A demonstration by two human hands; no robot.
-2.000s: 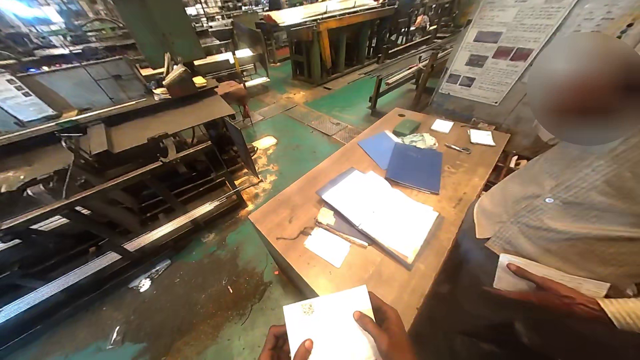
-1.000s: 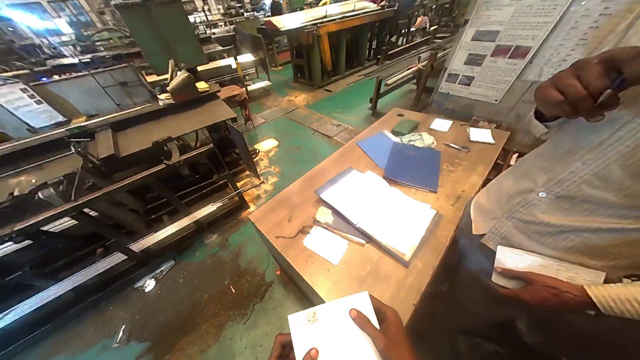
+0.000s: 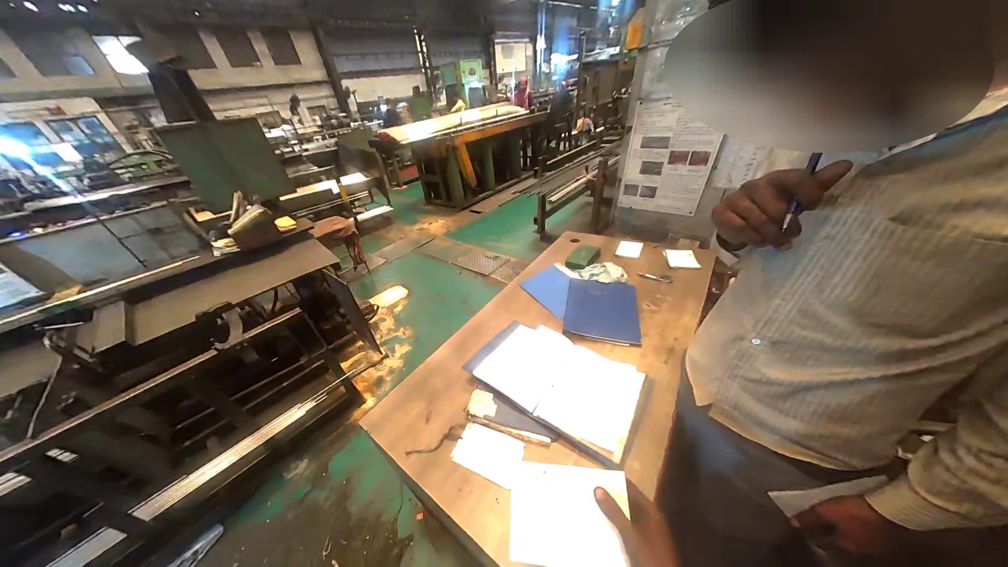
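A white sheet of paper (image 3: 563, 516) is held up at the bottom of the head view, over the table's near edge. My right hand (image 3: 642, 524) grips its right side, with the thumb on top. My left hand is not in view. Just beyond the sheet, a smaller white paper (image 3: 488, 454) lies on the wooden table (image 3: 425, 394). An open book with white pages (image 3: 583, 386) rests farther in, partly over a dark notebook (image 3: 512, 417). Behind it is a closed blue folder (image 3: 602, 311) beside a lighter blue one (image 3: 547, 288).
A co-worker (image 3: 835, 315) stands at the table's right side, a pen in one hand (image 3: 776, 205) and paper in the other (image 3: 846, 524). A green box (image 3: 583, 257) and a pen (image 3: 655, 277) lie on the table's far part. Metal machinery (image 3: 236, 331) stands at the left.
The view has tilted up. My left hand was at the sheet's left side and is now out of view. The co-worker's raised hand with the pen has come lower, away from the face area.
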